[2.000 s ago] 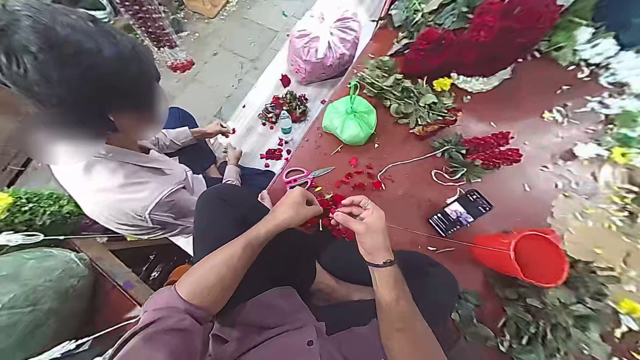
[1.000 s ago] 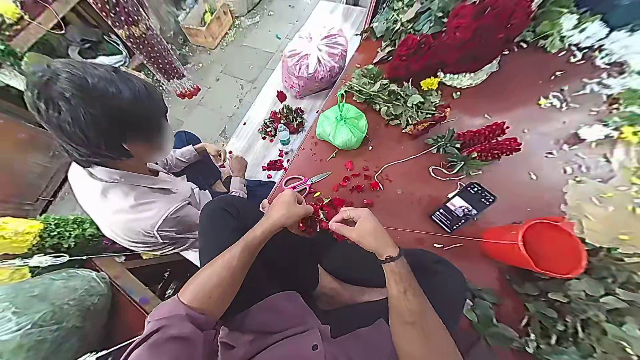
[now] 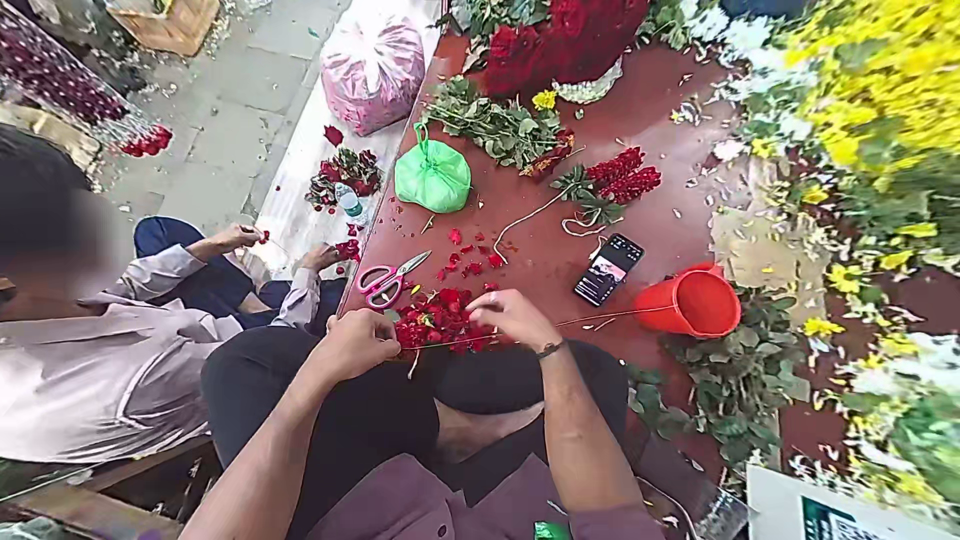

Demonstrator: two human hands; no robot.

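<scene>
A thin thread (image 3: pixel 592 318) runs from my left hand past my right hand to a red plastic bucket (image 3: pixel 701 304). My left hand (image 3: pixel 360 341) has its fingers closed on the thread at the left of a pile of red rose petals and flower heads (image 3: pixel 439 311). Over the pile's right side is my right hand (image 3: pixel 514 319), fingers bent; whether it holds a flower cannot be told. Pink-handled scissors (image 3: pixel 386 285) lie just beyond my left hand. Loose petals (image 3: pixel 472 268) are scattered behind the pile. A smartphone (image 3: pixel 609 270) lies left of the bucket.
A tied green plastic bag (image 3: pixel 433 176), leafy stems (image 3: pixel 487 124) and red garlands (image 3: pixel 622 176) lie on the red surface (image 3: pixel 532 217). At left a seated person (image 3: pixel 112 360) handles red flowers beside a small bottle (image 3: pixel 349 201). Yellow flowers (image 3: pixel 885 82) fill the right side.
My hands have moved apart, and the thread shows between them over the red flowers. The view has shifted, bringing more yellow flowers in at the right.
</scene>
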